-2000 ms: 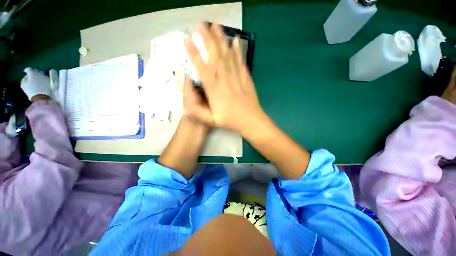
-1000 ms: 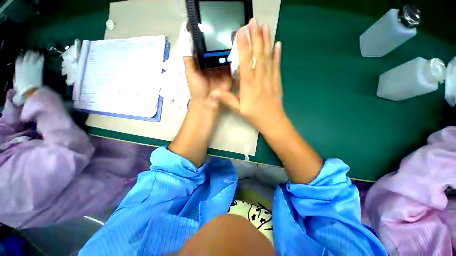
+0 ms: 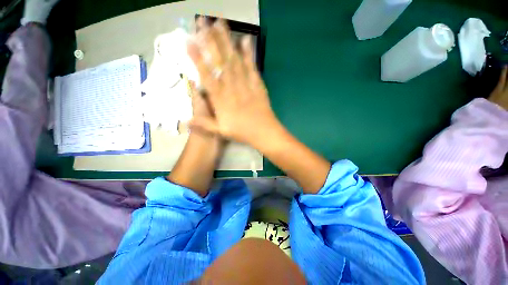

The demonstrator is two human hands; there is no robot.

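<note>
A black display unit (image 3: 246,28) is mostly hidden by my hands; its top and right edges and part of the grey screen show. My left hand (image 3: 203,116) is under its near end and grips it, its fingers mostly hidden. My right hand (image 3: 231,86) lies across the unit, blurred, fingers pointing away from me. A white wiping cloth (image 3: 193,68) shows at the left side of its fingers, partly merging with the white heap behind.
Left of my hands, a white heap (image 3: 167,97) and a record sheet (image 3: 100,106) on a blue clipboard (image 3: 147,136) lie on cardboard (image 3: 223,161). Two white bottles (image 3: 409,58) and a white crumpled piece (image 3: 473,47) stand or lie right. Neighbours' pink sleeves (image 3: 445,161) are at both sides.
My right hand has moved left from the unit's right side to across it, covering the screen. The view has shifted. The left neighbour's gloved hand has moved up to the top edge.
</note>
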